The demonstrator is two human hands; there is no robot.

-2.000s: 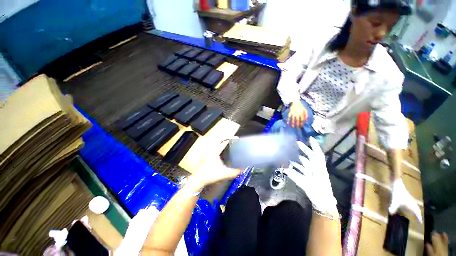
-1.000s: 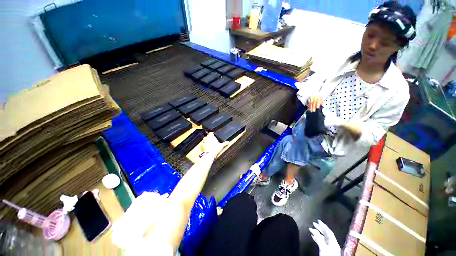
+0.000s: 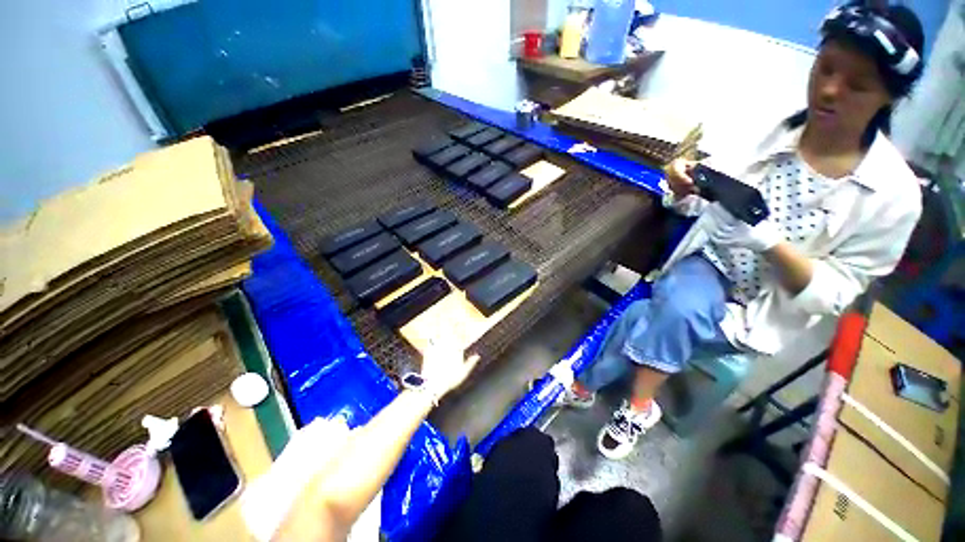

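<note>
Several black housings (image 3: 501,286) with pale print lie in rows on a tan cardboard sheet (image 3: 466,324) on the dark mesh belt (image 3: 593,233). A narrower-looking housing (image 3: 413,303) sits at the row's near side. My left hand (image 3: 444,365), with a small dark round thing at the wrist, is at the sheet's near corner, below the housings. Its fingers blend into the pale cardboard, so I cannot tell if they grip it. My right hand is out of the picture.
A second group of housings (image 3: 481,164) lies farther back. A cardboard stack (image 3: 127,233) stands left, above a phone (image 3: 204,466) and pink fan (image 3: 131,476). A seated person (image 3: 788,212) opposite holds a housing (image 3: 728,195). One housing (image 3: 918,386) lies on the right bench (image 3: 878,445).
The blurred housing has left my hands, and one more housing lies at the near group's right end. My left hand moved to the sheet's near corner. My right hand left the picture.
</note>
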